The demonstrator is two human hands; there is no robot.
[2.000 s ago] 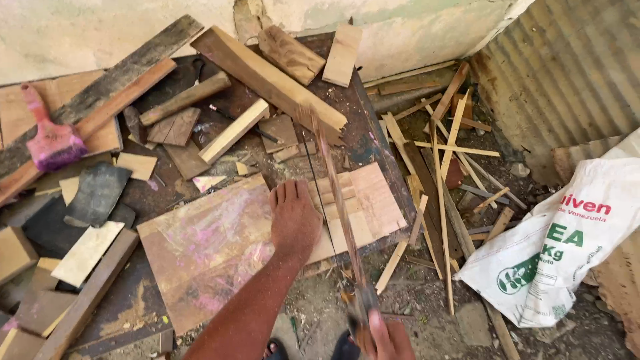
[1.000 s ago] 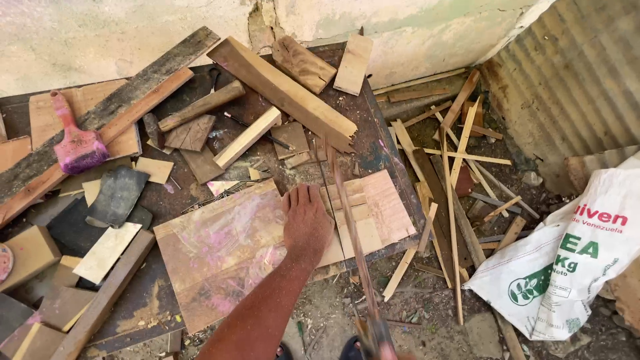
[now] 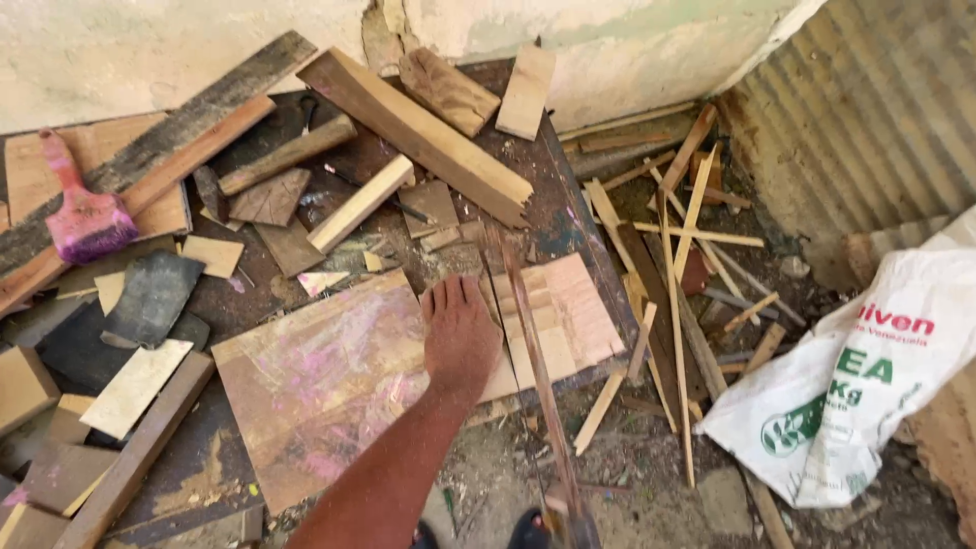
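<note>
My left hand [image 3: 461, 332] presses down on a thin wooden board [image 3: 320, 381] smeared with pink paint, its fingers bent near the board's upper right part. Just right of it a saw [image 3: 534, 335] with a long brown strip, and a thin dark line beside it, crosses the wood from top to bottom. Pale wood [image 3: 568, 313] with stepped marks lies beyond the saw. Of my right hand [image 3: 557, 499] only a blurred bit shows at the saw's lower end, near the bottom edge; its grip is mostly hidden.
Offcuts, a thick beam [image 3: 419, 130], a hammer [image 3: 286, 156] and a pink-stained paintbrush [image 3: 84, 202] crowd the worktable [image 3: 564, 198]. Wood strips [image 3: 675, 305] litter the ground at right, by a white sack [image 3: 846, 381] and a corrugated sheet [image 3: 862, 114]. A plaster wall stands behind.
My right hand and the saw's lower end have moved toward the bottom edge, where the hand is now mostly out of sight. My left hand stays on the board.
</note>
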